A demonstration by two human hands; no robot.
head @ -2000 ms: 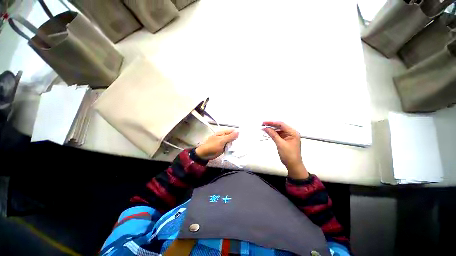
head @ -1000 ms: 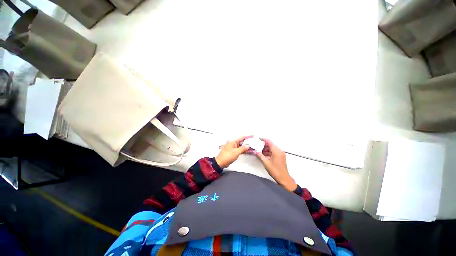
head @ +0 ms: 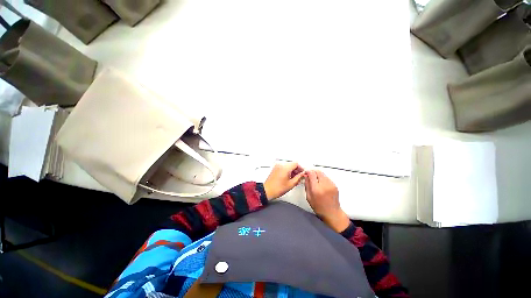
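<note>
My left hand (head: 283, 181) and my right hand (head: 321, 194) meet fingertip to fingertip above the table's front edge, just in front of the apron. The fingers of both are bent and pinched; whether something small and light is between them cannot be made out. A beige tote bag (head: 116, 134) lies on its side left of my hands, its open mouth and loop handles towards them. The large white sheets (head: 279, 87) lie beyond my hands, with a thin dark front edge line.
Taupe bags (head: 49, 64) stand at the back left, and more bags (head: 486, 93) at the back right. A pile of white sheets (head: 32, 142) lies at the left edge of the table, another pile (head: 466, 183) at the right near the front edge.
The white crumpled thing seen between my hands a second ago no longer shows. My fingertips are now closer together. The view has shifted; the beige tote has stayed lying on the left.
</note>
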